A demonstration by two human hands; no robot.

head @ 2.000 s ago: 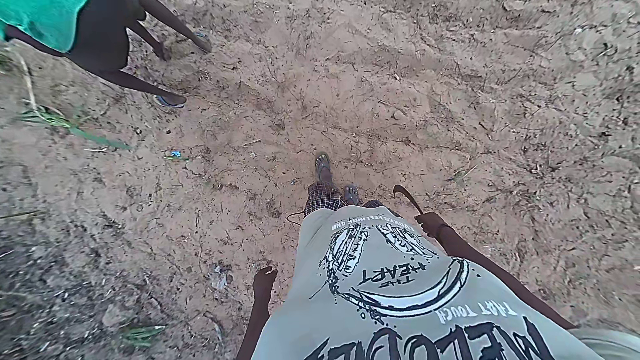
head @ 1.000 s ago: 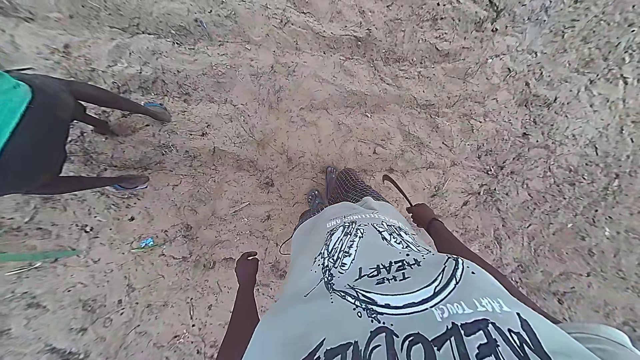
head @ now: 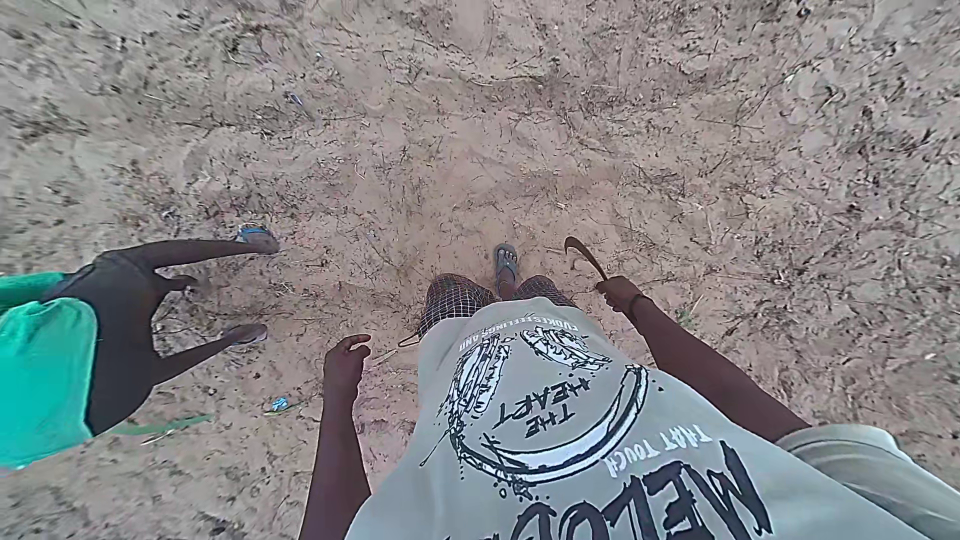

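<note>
My right hand [head: 621,295] is closed around the handle of a sickle [head: 587,253], whose dark curved blade points forward over the ground. A dark band circles that wrist. At the left of my body hangs my left hand [head: 346,361], with nothing in it and the fingers loosely bent, thumb and forefinger apart. Between the hands are my printed grey T-shirt [head: 547,420] and checked shorts [head: 454,300]. One of my feet, in a sandal [head: 505,259], shows in front of the shorts; the other is hidden.
On the left stands another person in a green top [head: 45,367], dark shorts and sandals. Near that person lie a small blue scrap [head: 279,405] and a long green leaf [head: 169,426]. Sandy ground [head: 465,172] with dry twigs and litter surrounds us.
The view has moved over the ground. The other person stood at the upper left two seconds ago and now appears lower at the left. The sickle has stayed in my right hand.
</note>
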